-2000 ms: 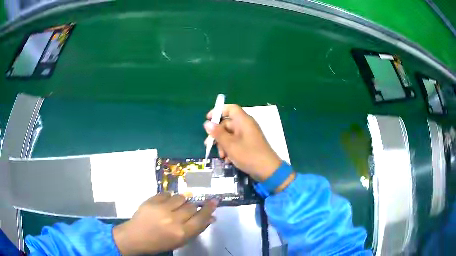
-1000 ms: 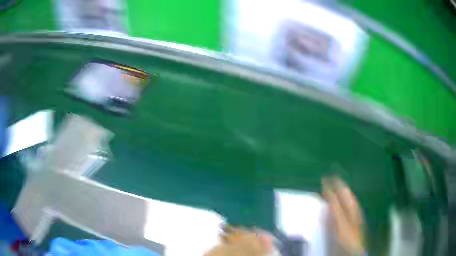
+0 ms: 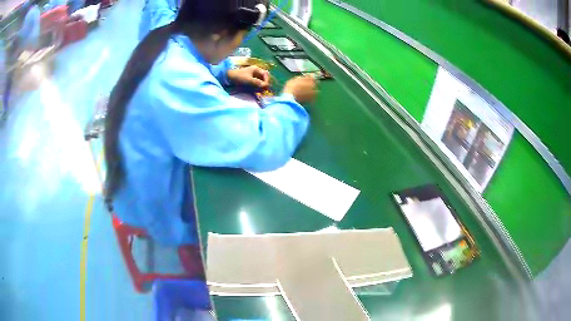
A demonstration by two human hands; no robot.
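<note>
Neither of my hands is in the picture. Nearest in front of me, wide grey strips [image 3: 300, 263] lie on the dark green bench [image 3: 350, 141], one across and one running down past the bottom edge. To their right lies a tablet assembly [image 3: 435, 226], with a black frame, a pale plate and orange-gold patches at its lower end. The tablet I had under my hands does not show; only a blurred bright patch shows at the bottom right.
A person in a blue smock [image 3: 206, 113] sits at the bench, hands over small parts. A white strip [image 3: 313, 188] lies beside them. More tablets [image 3: 300, 64] lie farther along. A green partition [image 3: 401, 75] with a printed sheet [image 3: 469, 128] borders the right. Red stool [image 3: 134, 251], blue stool [image 3: 181, 301].
The view has swung left along the bench. My hands, the pale tool and the tablet under them have left the picture. The seated person and the floor have come into view.
</note>
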